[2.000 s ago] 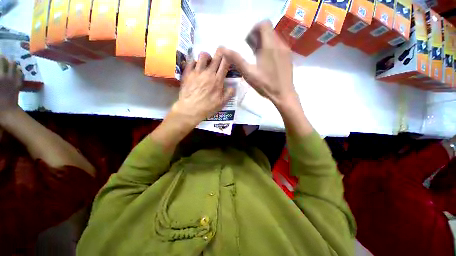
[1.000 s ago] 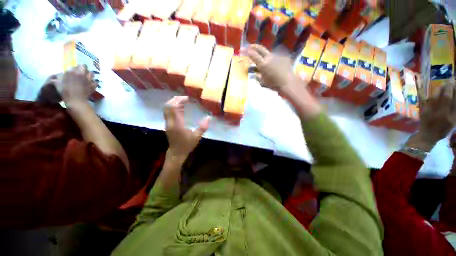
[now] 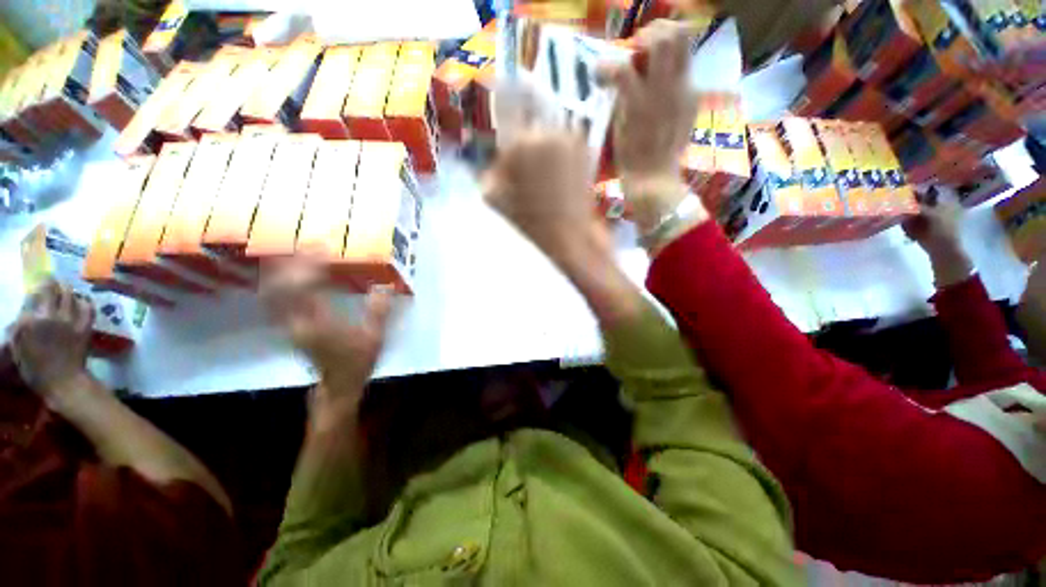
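A row of orange retail cartons (image 3: 270, 201) stands on the white table in front of me to the left. My left hand (image 3: 327, 327) is blurred, with thumb and fingers apart, at the near lower edge of this row. My right hand (image 3: 545, 184) is raised and blurred at the lower part of a carton with a white face (image 3: 568, 75). Another person's hand (image 3: 656, 115) with a red sleeve is at that carton's right side. Blur hides whether my right fingers grip it.
More carton rows stand behind (image 3: 373, 86), at the far left (image 3: 52, 86) and on the right (image 3: 826, 184). A person's hand (image 3: 52, 338) is at a carton on the left. Another person's hand (image 3: 941, 229) is at the far right. The table's front edge (image 3: 482, 361) is near me.
The view has shifted. My left hand has moved to the near side of the carton row. My right hand has left the row's right end for the white-faced carton. The red-sleeved arm has reached in from the right.
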